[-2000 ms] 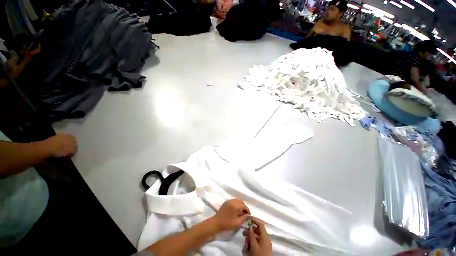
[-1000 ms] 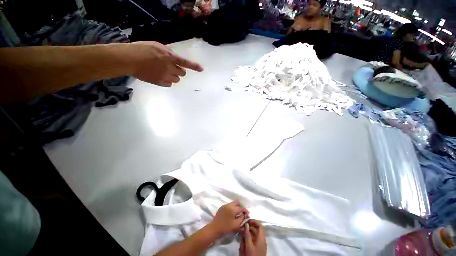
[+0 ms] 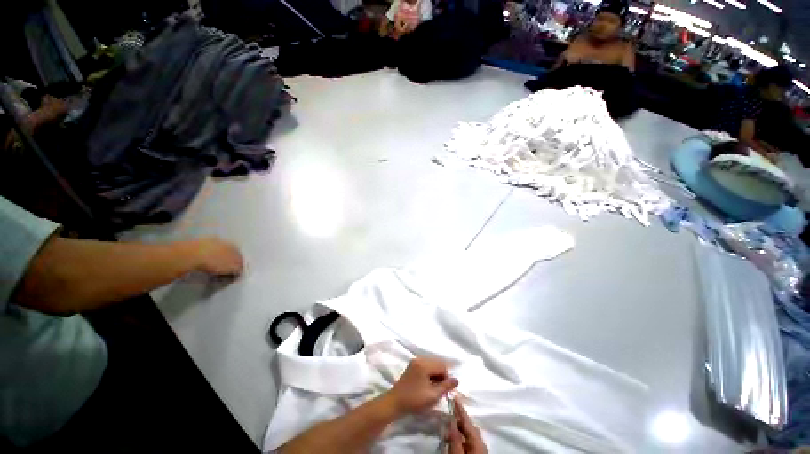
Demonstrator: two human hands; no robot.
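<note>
A white collared shirt (image 3: 533, 372) lies on the glossy white table (image 3: 373, 204), with a black hanger (image 3: 286, 328) in its collar, hook to the left. My left hand (image 3: 421, 387) pinches the shirt's front edge below the collar. My right hand (image 3: 464, 431), cut off by the bottom edge, is close beside it, fingers at the same spot of cloth. Whether a small tool is between the fingers is too small to tell.
Another person's hand (image 3: 218, 257) rests on the table at left. Grey garments (image 3: 178, 115) lie at back left, a heap of white strips (image 3: 559, 151) at the back. Clear poly bags (image 3: 742, 337) and a light-blue round thing (image 3: 710, 182) are at right.
The other person's arm, pointing across the table a second ago, has drawn back and lowered onto the table at left. The bottle at the lower right has left the view. My hands stay on the shirt.
</note>
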